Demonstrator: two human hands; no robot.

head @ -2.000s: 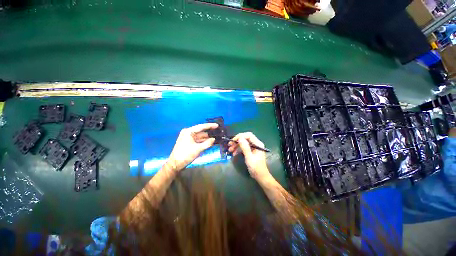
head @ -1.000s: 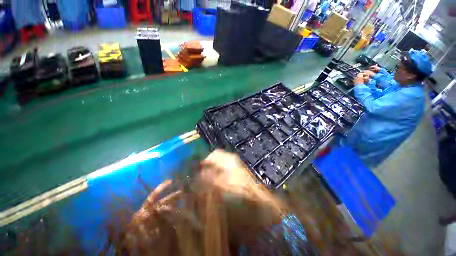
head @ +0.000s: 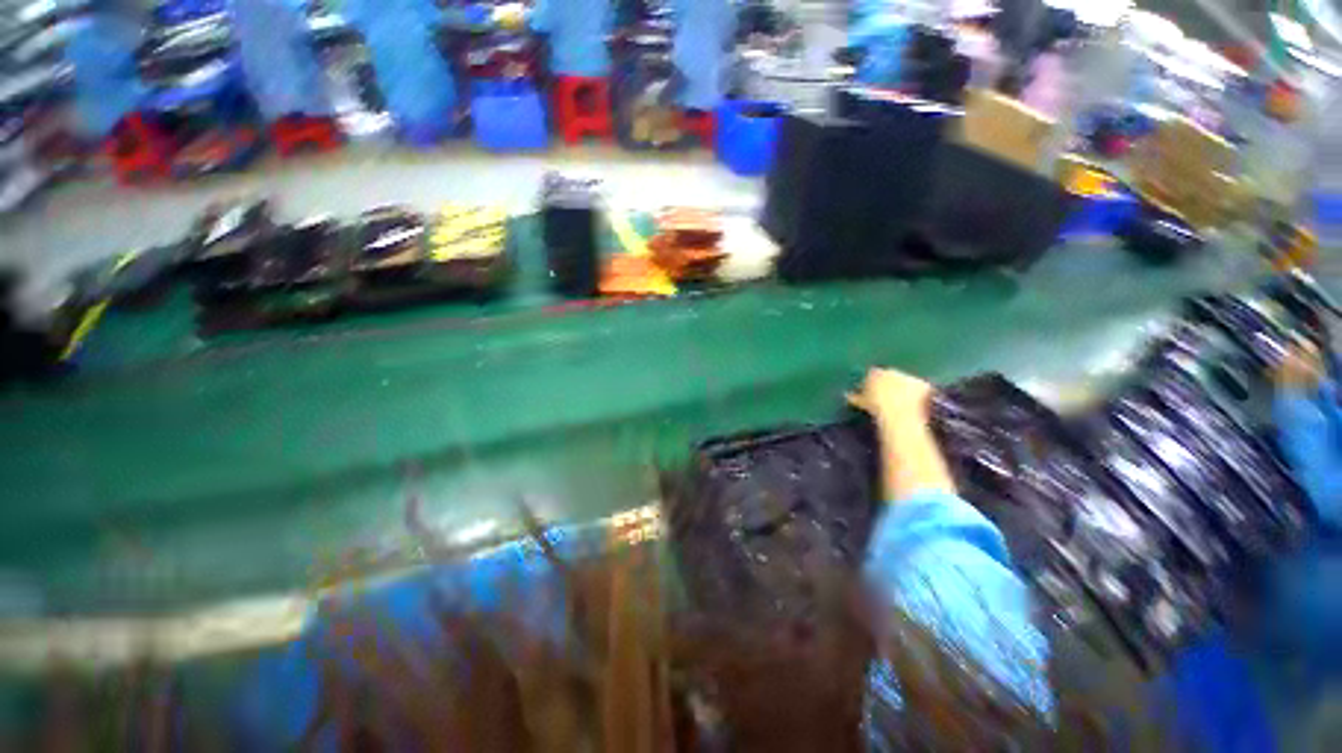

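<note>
The view is blurred. My right hand point(head: 898, 394), in a light blue sleeve, is at the far edge of the stack of black blister trays point(head: 780, 508). Its fingers bend at the edge; whether they grip a tray cannot be told, and no pen-like tool can be made out in it. My left hand is not visible; hair covers the bottom of the picture. The blue film point(head: 493, 577) shows partly through the hair, left of the trays.
The green conveyor belt point(head: 368, 427) runs across beyond the pale edge strip point(head: 177, 630). More shiny black trays point(head: 1133, 500) lie at right, beside another person's hand point(head: 1298, 368). Beyond the belt stand dark stacks, orange parts point(head: 689, 243) and large black boxes point(head: 857, 191).
The view has swung up and then across. My right hand has moved from the held black part over the blue film to the trays' far edge. My left hand has gone from sight.
</note>
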